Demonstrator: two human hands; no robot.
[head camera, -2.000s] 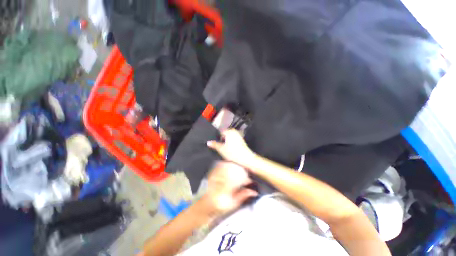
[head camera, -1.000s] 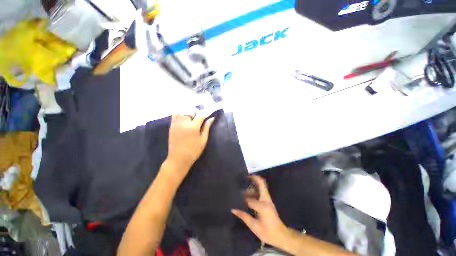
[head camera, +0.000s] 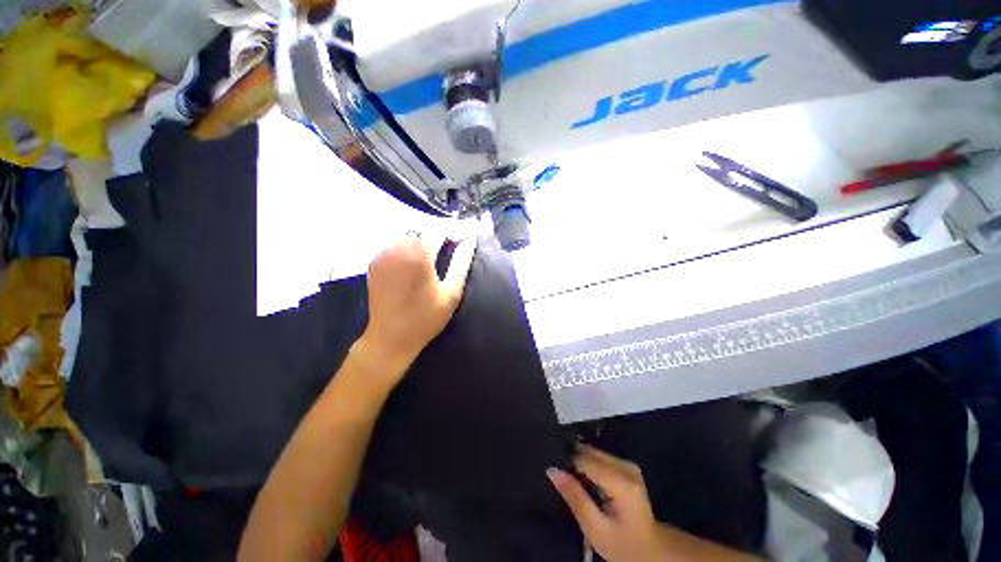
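The black fabric panel (head camera: 472, 373) runs from the needle area (head camera: 472, 209) down over the table edge to the lap. My left hand (head camera: 408, 291) grips its upper edge just in front of the presser foot, fingertips under the bright lamp. My right hand (head camera: 615, 499) pinches the fabric's right edge low down, below the table edge; some of its fingers are hidden by the cloth. The white sewing machine head (head camera: 615, 82) with "JACK" lettering stands above. Glare hides the exact spot under the foot.
Black thread snips (head camera: 757, 184) and a thin red tool (head camera: 906, 170) lie on the table, right of the needle. A small white block (head camera: 928, 209) is beside them. A ruler (head camera: 703, 349) runs along the front edge. Yellow cloth (head camera: 71, 93) lies at the left.
The view has gone from the lap and red basket to the machine. My left hand has come to the needle with the fabric; my right hand has moved to the fabric's lower right edge.
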